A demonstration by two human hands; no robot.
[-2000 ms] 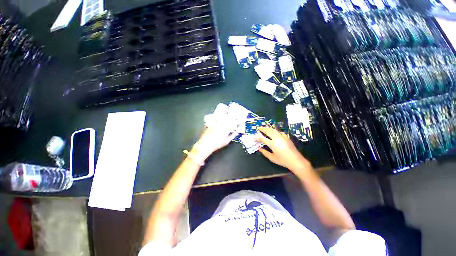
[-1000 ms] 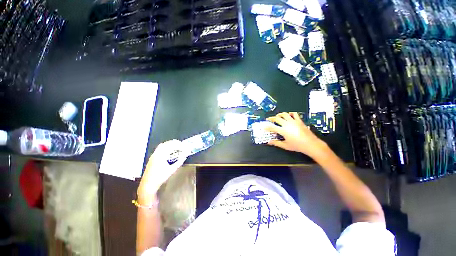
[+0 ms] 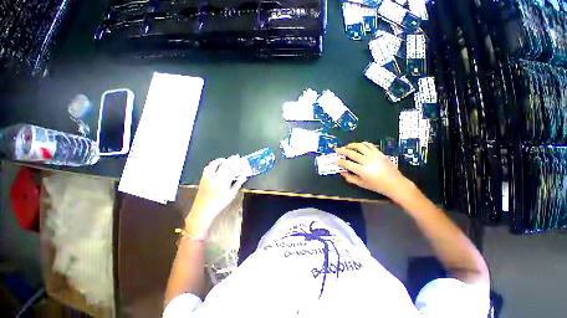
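Observation:
My left hand (image 3: 217,186) is at the table's front edge, its fingers closed on the white end of a circuit board (image 3: 261,161); the board's blue end points right. My right hand (image 3: 371,168) lies over a small group of finished boards (image 3: 304,142) in front of me, fingers on a board with a white patch (image 3: 328,164). Whether it grips that board or only rests on it cannot be told. A few more half-white, half-blue boards (image 3: 336,110) lie just behind.
A loose heap of boards (image 3: 390,79) lies at the right, beside a tall black stack of full trays (image 3: 541,124). A black tray (image 3: 211,28) is at the far side. White sticker sheets (image 3: 163,136), a phone (image 3: 115,122), a small round object (image 3: 79,105) and a water bottle (image 3: 50,146) are at the left.
My left hand has come away from the group of boards to the left, now with one board held. My right hand stays over the boards. The view has shifted.

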